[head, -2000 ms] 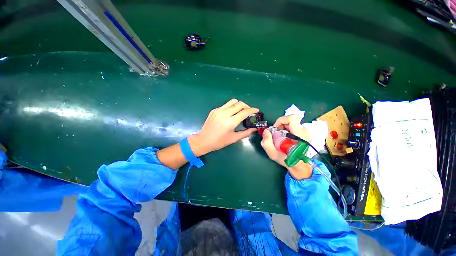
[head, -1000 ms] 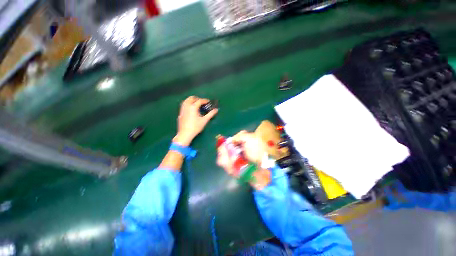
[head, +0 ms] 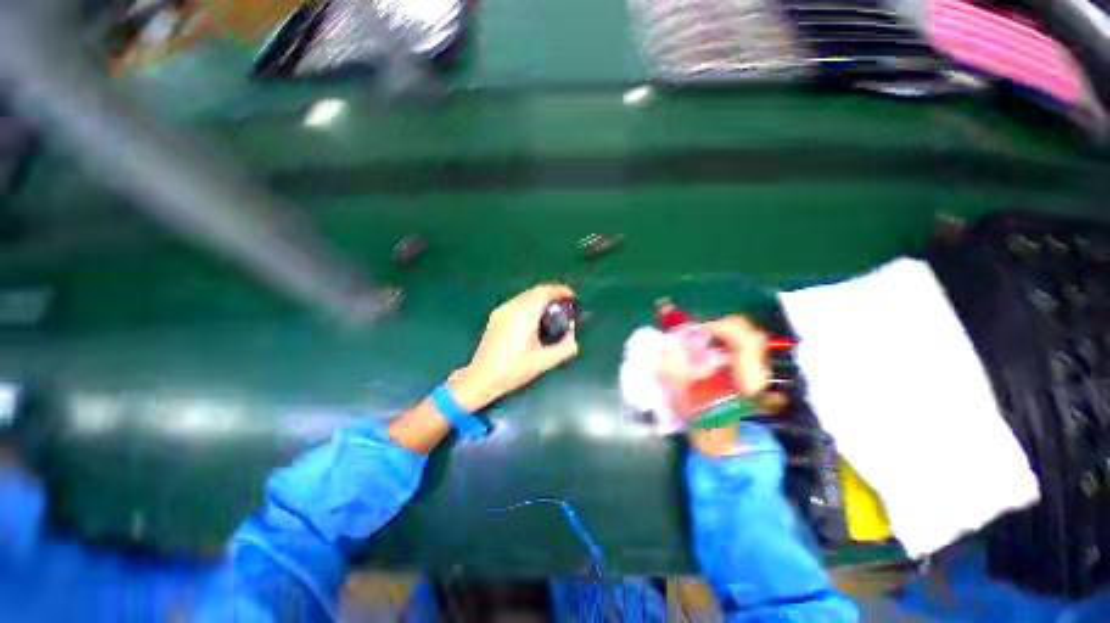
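My left hand (head: 517,347), with a blue band at the wrist, holds a small black component (head: 556,320) between thumb and fingers above the green surface. My right hand (head: 743,363) holds a syringe (head: 711,389) with red contents and a green cap; its red tip end points up and to the left, apart from the component. A white wiping tissue (head: 643,375) is at the left side of the syringe hand. The right hand and syringe are blurred. Two more small dark components lie beyond my hands, one at the left (head: 409,251) and one near the middle (head: 596,246).
A white sheet (head: 913,402) lies over the dispenser controller at right, with a yellow label (head: 864,501) showing. Black blister trays (head: 1047,365) are beyond it. A blurred grey post (head: 207,183) stands at left. Filled trays (head: 718,39) and a pink tray (head: 1004,46) are at the far side.
The view has shifted and turned. My left hand has moved away from the syringe, still with a black component. The tissue now shows beside the syringe in my right hand.
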